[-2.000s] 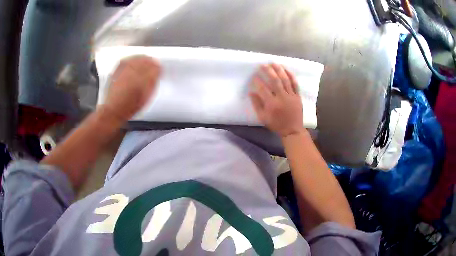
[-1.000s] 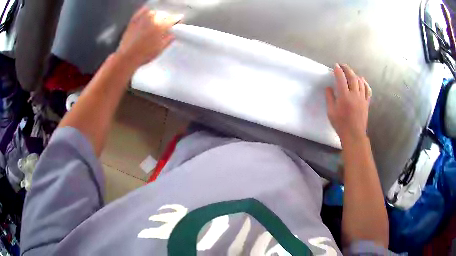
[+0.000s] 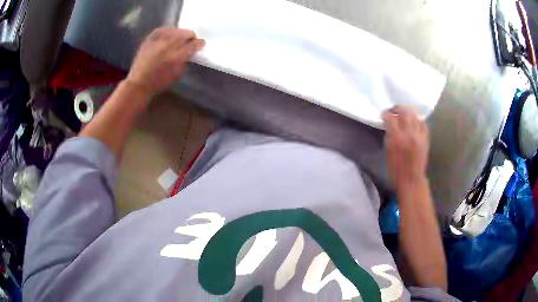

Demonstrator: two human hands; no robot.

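Note:
A folded white interfacing band (image 3: pixel 295 56) lies across the grey cloth-covered table (image 3: pixel 466 112), slanting down to the right, its top left cut off by the picture's edge. My left hand (image 3: pixel 165 58) grips its near left corner, fingertips on the near edge. My right hand (image 3: pixel 407 138), slightly blurred, grips the near edge close to the right end, where the sheet is creased. Both hands are bare.
A grey padded bolster (image 3: pixel 44 44) stands at the left. A white roll (image 3: pixel 84 106) and fabric scraps (image 3: pixel 28 183) are below it. Blue plastic bags (image 3: pixel 486 250) hang at the right, beside a rounded pale object (image 3: pixel 528 124) and cords (image 3: pixel 512 35).
The white band has moved away from my body, uncovering the table's near edge. My hands have shifted from its left end and far right corner to its near edge.

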